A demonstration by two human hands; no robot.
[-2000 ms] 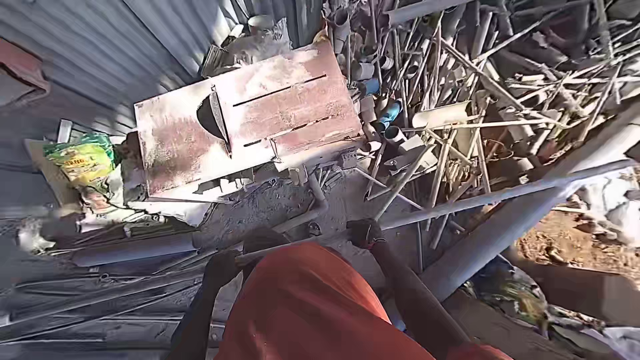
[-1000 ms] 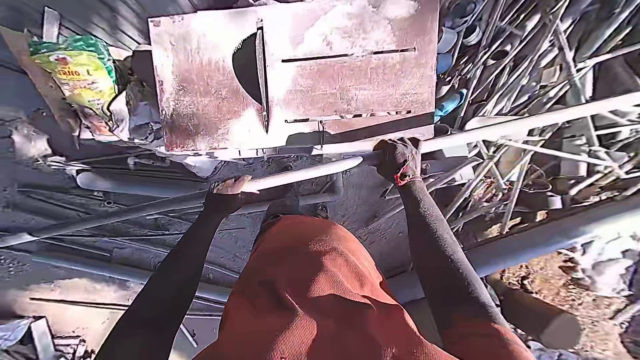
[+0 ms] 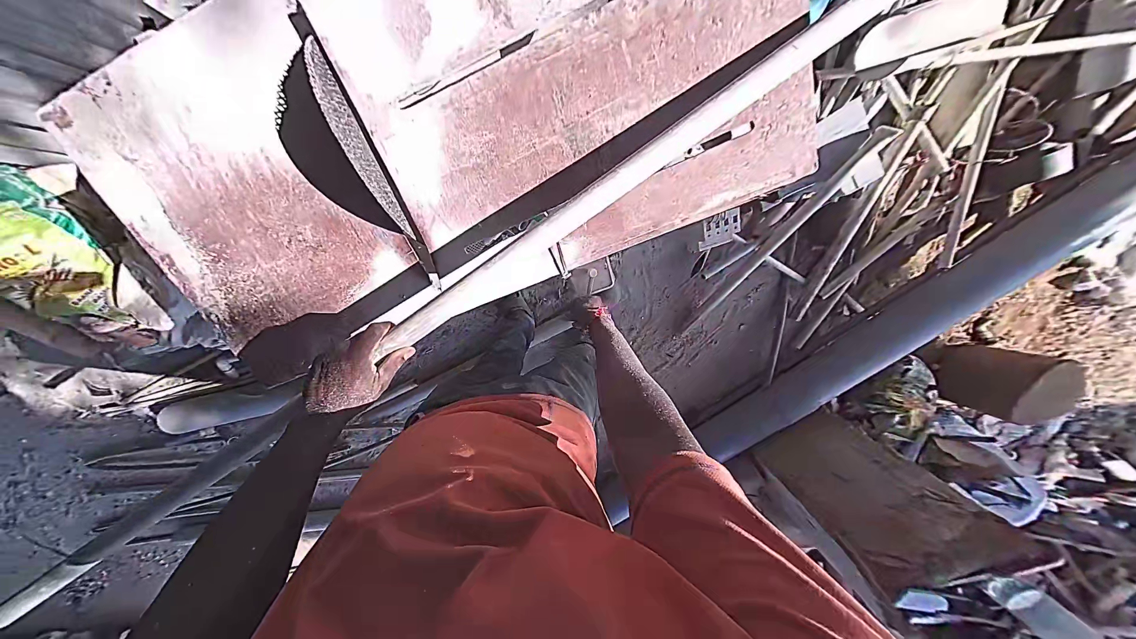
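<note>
A long pale pipe [image 3: 621, 164] runs diagonally from lower left to upper right, across the front part of a worn saw table [image 3: 550, 106]. My left hand [image 3: 355, 368] is closed around this pipe just off the table's front left edge. A toothed circular saw blade [image 3: 337, 146] stands up through a slot in the tabletop, left of the pipe. My right hand [image 3: 587, 309], with a red band at the wrist, is below the table's front edge, beside a small metal fitting [image 3: 603, 275]. Its fingers are mostly hidden, and whether it holds anything is unclear.
Cut pipes and thin strips [image 3: 932, 133] are heaped at the right. A thick grey pipe [image 3: 887, 328] slants across the right side. A green and yellow bag [image 3: 53, 257] lies at the far left. Rubble and a brown board [image 3: 887, 506] are at lower right.
My right hand has let go of the pipe and moved down under the table edge. The pipe now lies over the tabletop, with my left hand still on it. The view has moved closer and turned.
</note>
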